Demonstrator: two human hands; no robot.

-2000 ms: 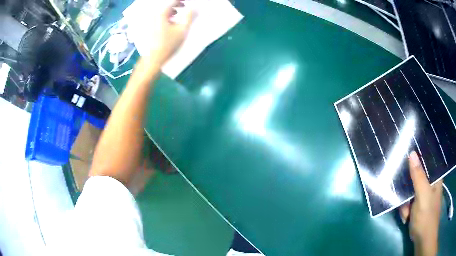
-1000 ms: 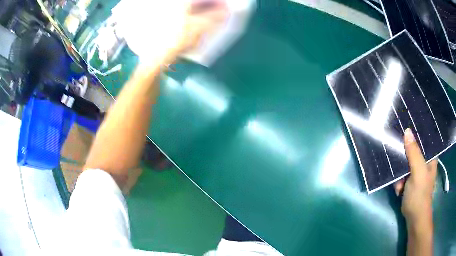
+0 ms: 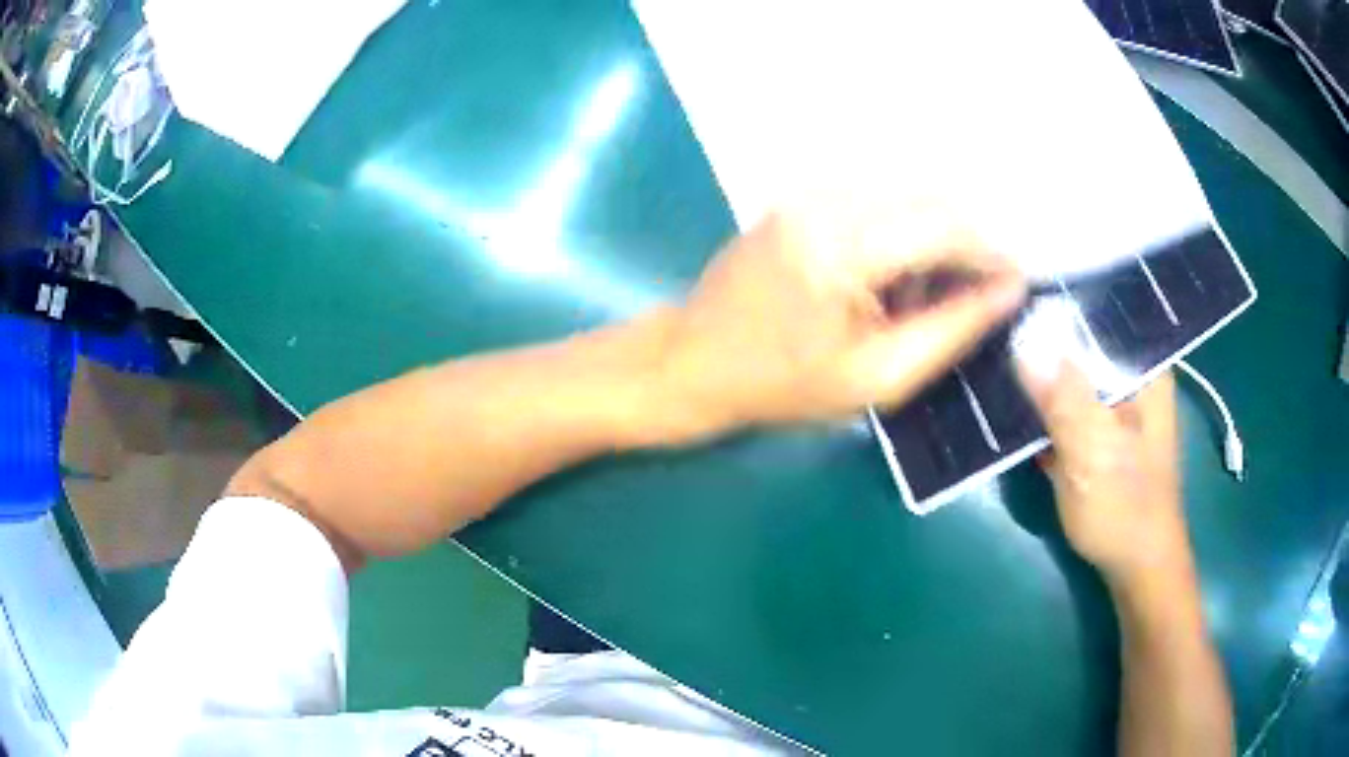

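Observation:
A black solar panel [image 3: 987, 405] with thin silvery lines is in my right hand [image 3: 1113, 481], held by its near edge with the thumb on top. My left hand [image 3: 851, 318] is closed on the near edge of a white foam sheet [image 3: 976, 119]; the fingers are partly blurred. The foam sheet lies over the far part of the panel, and only the near strip of the panel shows. A white cable [image 3: 1219, 407] with a small connector hangs out from under the panel at the right.
More white foam sheets [image 3: 274, 67] lie at the far left of the green table [image 3: 651, 569], beside tangled white cords [image 3: 126, 119]. Loose panels [image 3: 1173, 27] lie at the far right. A blue basket [image 3: 27, 399] and a brown cardboard surface [image 3: 163, 466] are below the table at left.
My left hand has moved right from the foam pile, bringing a foam sheet over the panel. My right hand and the panel show lower and further left in the picture.

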